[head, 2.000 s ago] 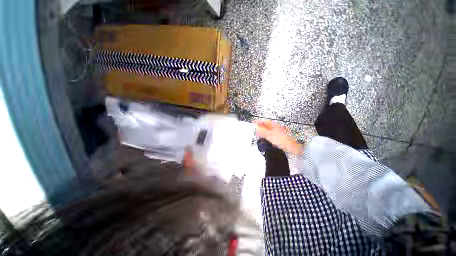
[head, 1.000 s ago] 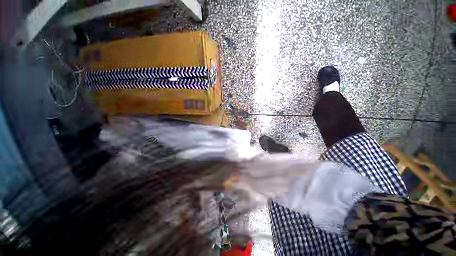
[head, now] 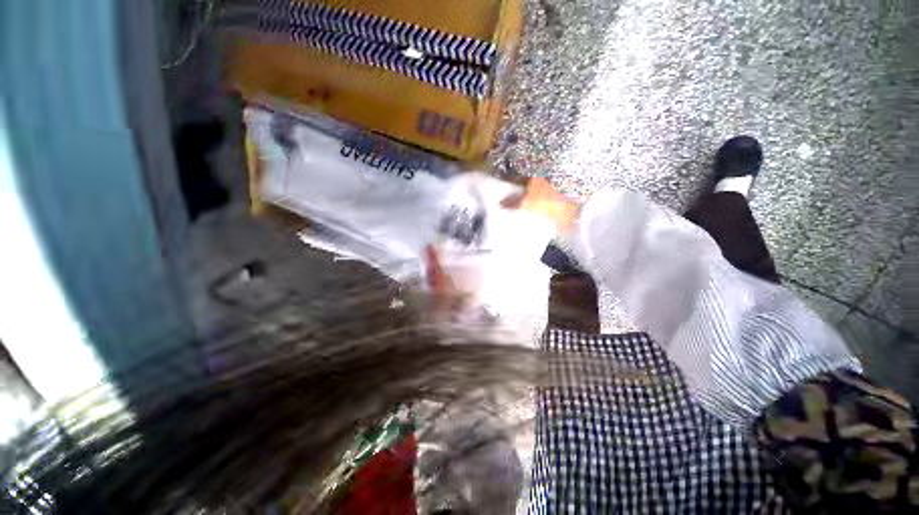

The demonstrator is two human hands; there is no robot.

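Observation:
White plastic bags (head: 343, 186) with dark block lettering lie in a flat pile beside the carton. Their right part is glaring white and blurred. My right hand (head: 547, 204) reaches in from the right, in a white striped sleeve, and is at the pile's right edge. Its fingertips are lost in blur and glare, so its grip cannot be made out. A small orange-red blurred patch (head: 438, 274) at the pile's lower edge may be part of my left hand; this is unclear. A dark blurred mass covers the lower left.
A brown carton (head: 373, 96) with a black-and-white striped band stands beyond the bags. A pale blue upright surface (head: 76, 191) is at the left. A red and green item (head: 388, 468) is at the bottom. My shoes, dark leg coverings and checked garment show over the speckled floor (head: 645, 91).
Since one second ago, my right hand has moved up from the blurred area below to the bags' right edge. The view has shifted, and the lettering on the bags now shows clearly.

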